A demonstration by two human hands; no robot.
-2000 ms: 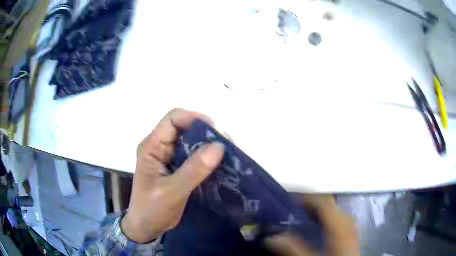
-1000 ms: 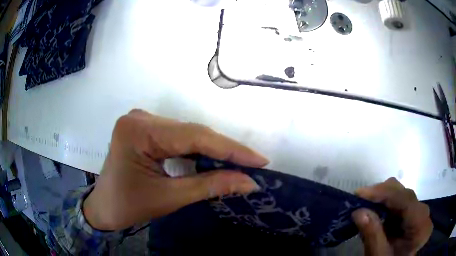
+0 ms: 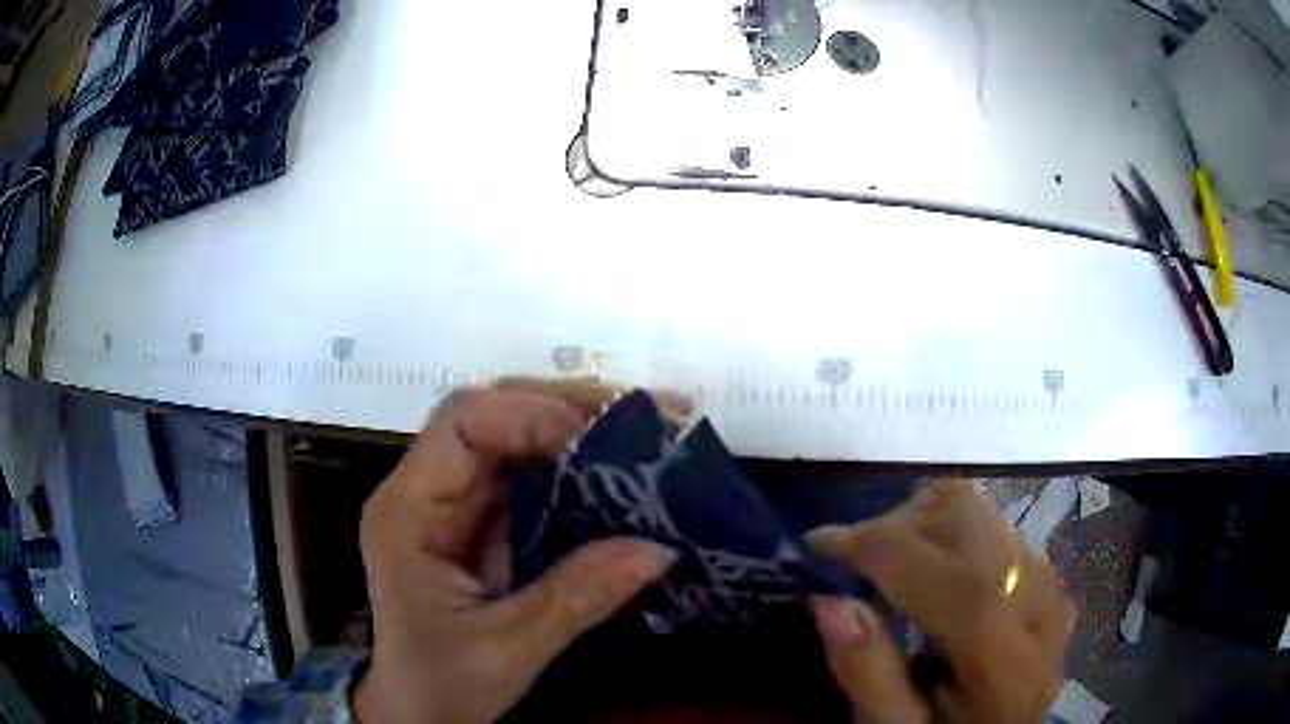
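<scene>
My left hand (image 3: 481, 552) grips a navy fabric piece (image 3: 693, 530) with pale lettering, at the table's front edge over my lap. Its thumb lies on the patterned face. My right hand (image 3: 948, 601), with a gold ring, pinches the piece's right end. The cloth is bent and folded, with two pointed corners up between the hands and some plain dark cloth showing. The fingers behind the cloth are partly hidden.
A stack of patterned pieces (image 3: 212, 127) lies at the upper left of the white table (image 3: 425, 269). The sewing machine's presser foot (image 3: 764, 28) is at the top. Snips (image 3: 1181, 276) and a yellow-handled tool (image 3: 1215, 238) lie at the right.
The fabric was stretched long between both hands a second ago; now it is bunched with its corners up, and the hands are closer together. The camera view has also shifted.
</scene>
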